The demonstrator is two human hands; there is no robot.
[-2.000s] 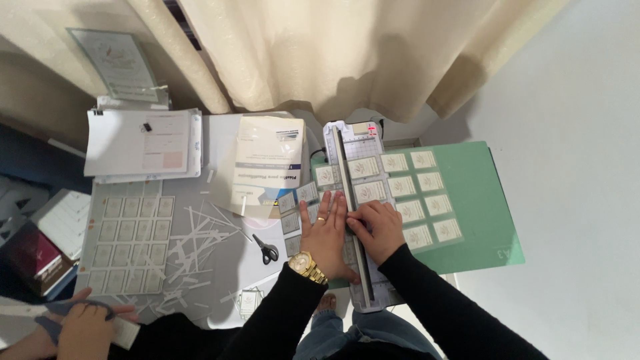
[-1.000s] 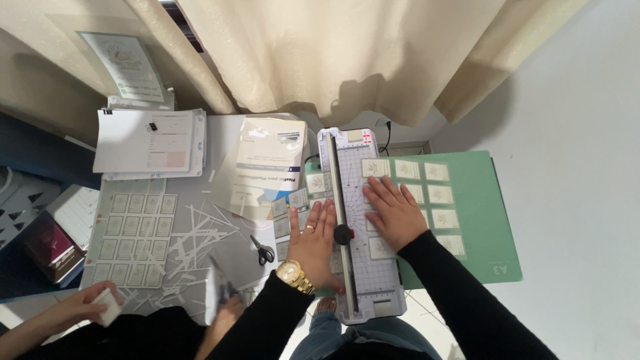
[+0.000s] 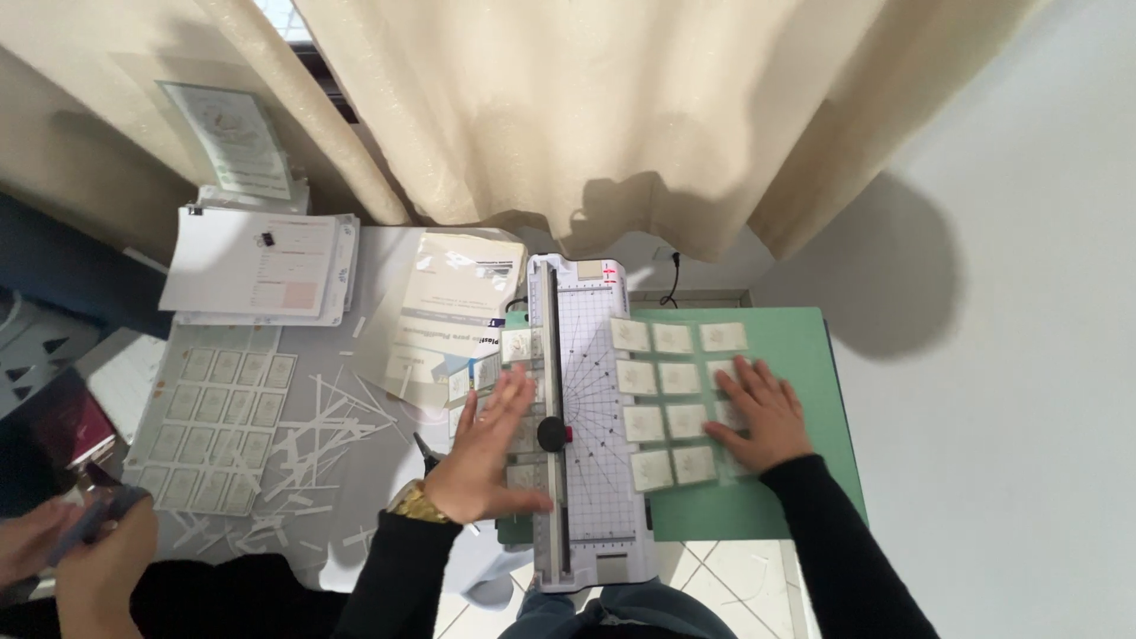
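A white paper trimmer [image 3: 590,497] with a gridded bed and a black cutter knob [image 3: 551,434] stands upright in view at the centre. My left hand [image 3: 488,453], with a gold watch at the wrist, lies with spread fingers over the trimmer's left edge and the laminated cards [image 3: 520,344] there. My right hand [image 3: 759,413] rests flat, fingers apart, on the right-hand part of a laminated sheet of cards [image 3: 679,379]. That sheet lies partly on the trimmer and partly on a green cutting mat [image 3: 799,355]. Neither hand grips anything.
Scissors [image 3: 428,451] lie partly hidden beside my left hand. Leftward are trimmed plastic strips [image 3: 324,435], another sheet of cards [image 3: 226,404], a laminating-pouch packet [image 3: 453,302] and stacked papers [image 3: 248,257]. A co-worker's hands [image 3: 106,550] hold a dark-handled tool at the lower left.
My right hand has left the trimmer's rail and moved right onto the sheet, which now lies farther right. The black cutter knob is uncovered. My left hand stays near the rail.
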